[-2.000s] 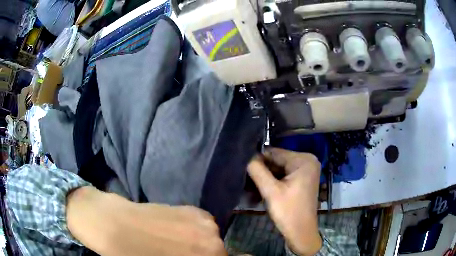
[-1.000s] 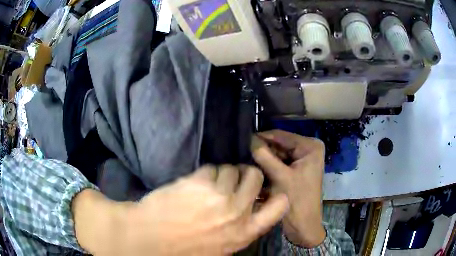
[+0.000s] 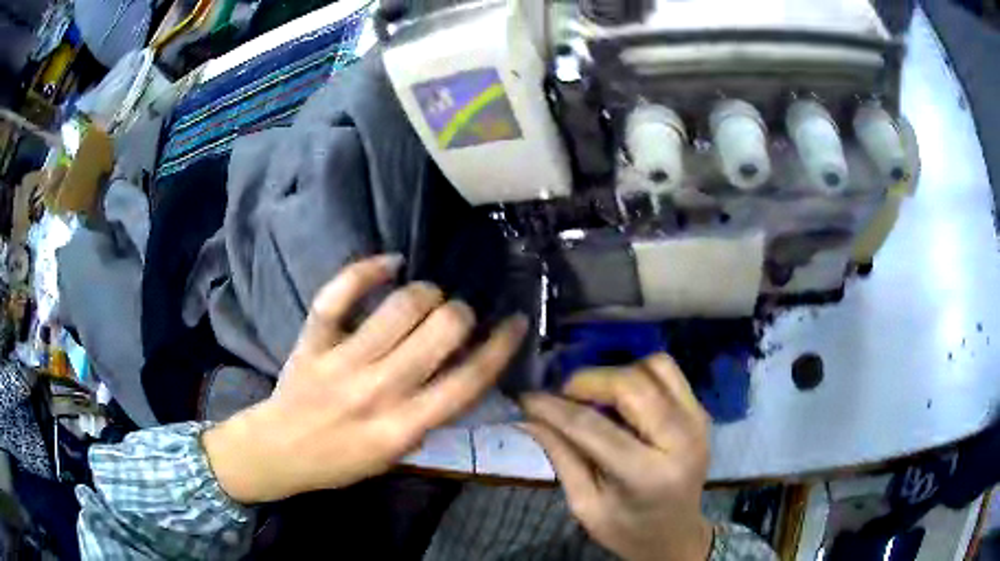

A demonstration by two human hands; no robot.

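Observation:
A grey garment piece (image 3: 291, 197) with a black fabric band (image 3: 455, 247) lies bunched left of the overlock machine (image 3: 483, 104). The black band runs beside the needle area (image 3: 543, 290). My left hand (image 3: 378, 373) lies over the cloth, fingers spread and slightly blurred; whether it grips any cloth is unclear. My right hand (image 3: 625, 449) pinches the near edge of the dark cloth between thumb and finger, just below the needle area. The cloth directly under the machine head is hidden.
Four white tension knobs (image 3: 740, 142) sit above the cream front cover (image 3: 702, 274). Blue plastic (image 3: 729, 384) with black trimmings lies below it on the white table (image 3: 877, 378). Striped plaid cloth (image 3: 252, 99) is at upper left. More grey cloth (image 3: 104, 279) lies far left.
My left hand has moved up and left onto the cloth, its fingers spreading. The cloth edge has come nearer the needle area, and table shows below it. The view has shifted.

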